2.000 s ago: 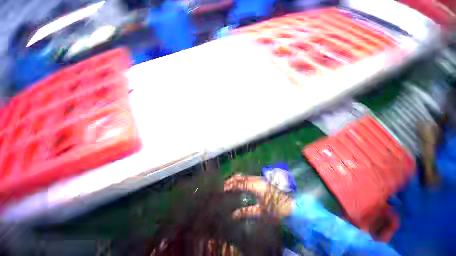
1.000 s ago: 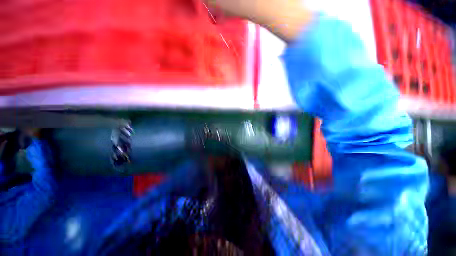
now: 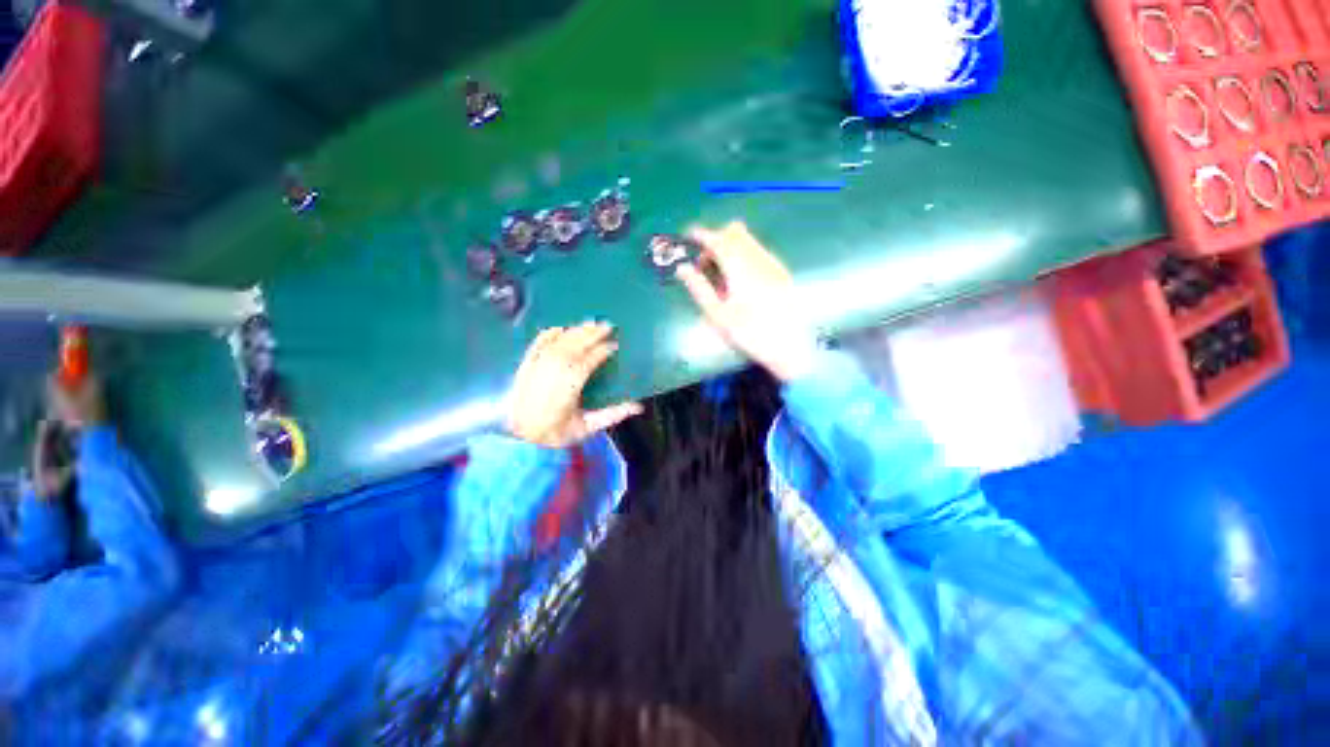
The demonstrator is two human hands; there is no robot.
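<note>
My right hand [image 3: 751, 299] is over the green bench [image 3: 875, 234]. Its thumb and fingers are around a dark coin-sized disc [image 3: 668, 251] with a shiny centre, at the fingertips' left side; whether they grip it I cannot tell. My left hand [image 3: 562, 385] rests at the bench's near edge, fingers spread, holding nothing. Several similar dark discs [image 3: 565, 226] lie in a cluster beyond and left of my hands. A blue stick [image 3: 770, 187] lies beyond my right hand. A blue box [image 3: 922, 51] full of thin white loops stands at the top.
A red compartment tray [image 3: 1196, 117] with rings is at the right, above a red bin [image 3: 1152, 343] of dark parts. A white sheet [image 3: 977, 380] lies beside the bin. A grey bar [image 3: 131, 299], a yellowish tape roll [image 3: 296, 445] and another person's hand [image 3: 73, 394] are at the left.
The view has swung down from the trays to the bench. My right hand, raised over the upper trays a second ago, is now down beside a dark disc. My left hand now shows clearly.
</note>
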